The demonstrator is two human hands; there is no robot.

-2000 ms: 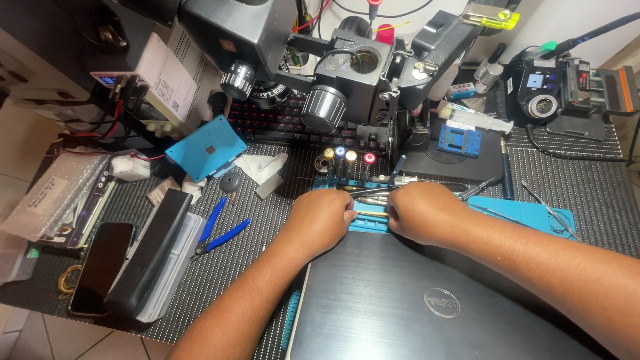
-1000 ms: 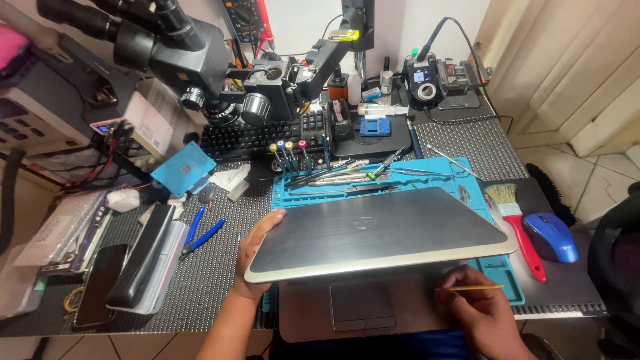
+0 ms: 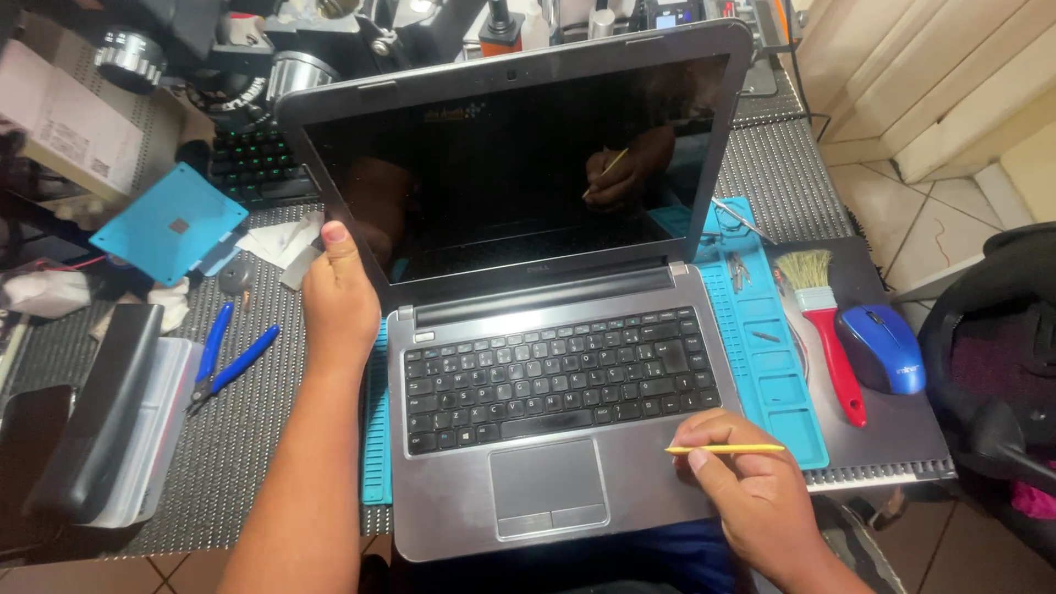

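A Dell laptop (image 3: 561, 371) lies on a turquoise silicone repair mat (image 3: 771, 346) with its lid raised. Its screen (image 3: 511, 181) is dark and mirrors my right hand. At the lid's left edge, near the hinge, my left hand (image 3: 338, 305) grips the frame, thumb up and fingers hidden behind. My right hand (image 3: 734, 478) holds a thin yellow stick (image 3: 726, 450) with a pointed tip between thumb and fingers, over the right side of the palm rest. The touchpad (image 3: 549, 483) lies to the left of that hand.
Right of the mat are a red-handled brush (image 3: 829, 346) and a blue mouse (image 3: 881, 348). To the left lie blue-handled cutters (image 3: 223, 363), a turquoise plate (image 3: 171, 223), a plastic case (image 3: 157, 429) and a phone (image 3: 33, 445). A microscope (image 3: 289, 74) stands behind the lid.
The laptop lid, closed two seconds ago and partly raised one second ago, now stands open with keyboard and screen showing. My left hand has stayed on the lid's left edge since one second ago.
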